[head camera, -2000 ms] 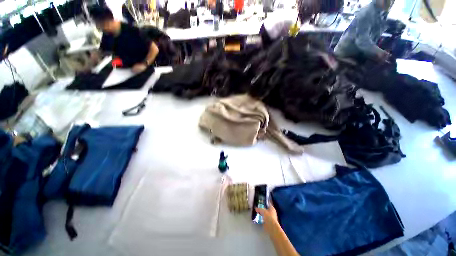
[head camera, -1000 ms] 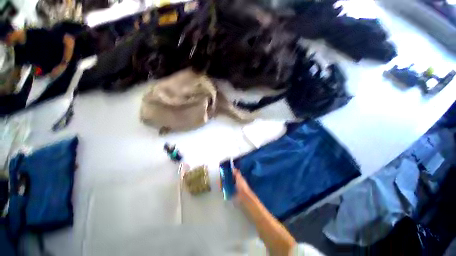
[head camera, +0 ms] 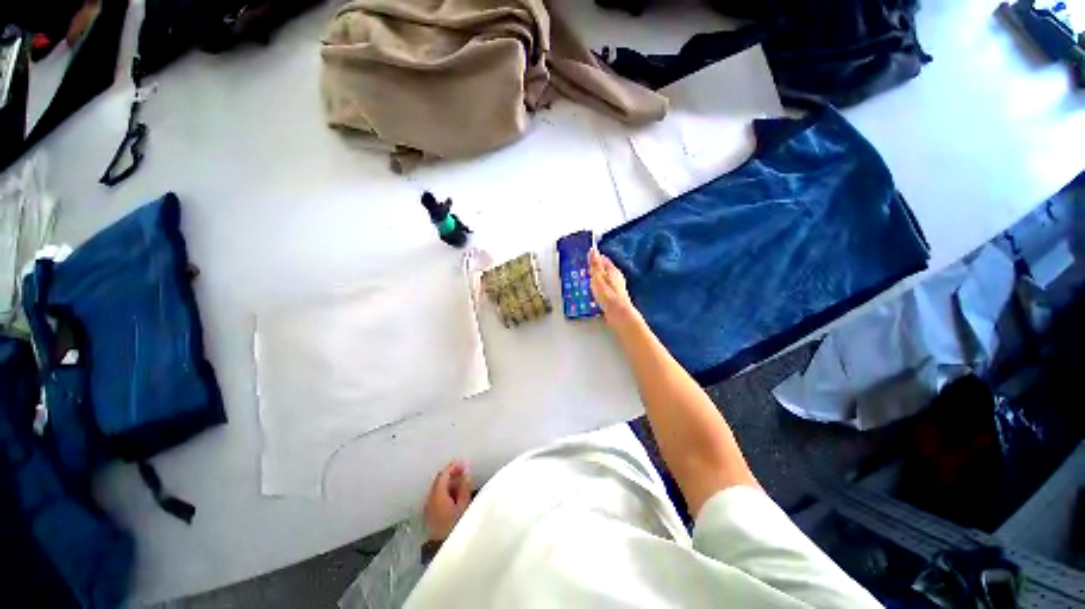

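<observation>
A smartphone (head camera: 578,275) with a lit screen is upright in view at the table's middle. My right hand (head camera: 609,286) is at its right edge, fingers partly hidden behind or beside it, and appears to grip it. My left hand (head camera: 447,500) is at the table's front edge with fingers curled, partly hidden by my shirt; whether it holds anything cannot be told. A white paper pattern (head camera: 369,357) with a curved cutout lies in front. An olive-gold block (head camera: 516,290) sits between pattern and phone. A black and green tool (head camera: 445,220) lies beyond the pattern.
A blue denim pile (head camera: 761,250) lies to the right, over white sheets (head camera: 714,113). Folded denim (head camera: 131,321) lies to the left, with a dark strap below. A beige cloth heap (head camera: 434,77) and dark garments are at the far side. Grey-blue cloth (head camera: 898,333) hangs low right.
The view has tilted down, bringing my shirt and left hand into sight. The phone's screen now shows clearly, lit with icons. My right hand stays at the phone.
</observation>
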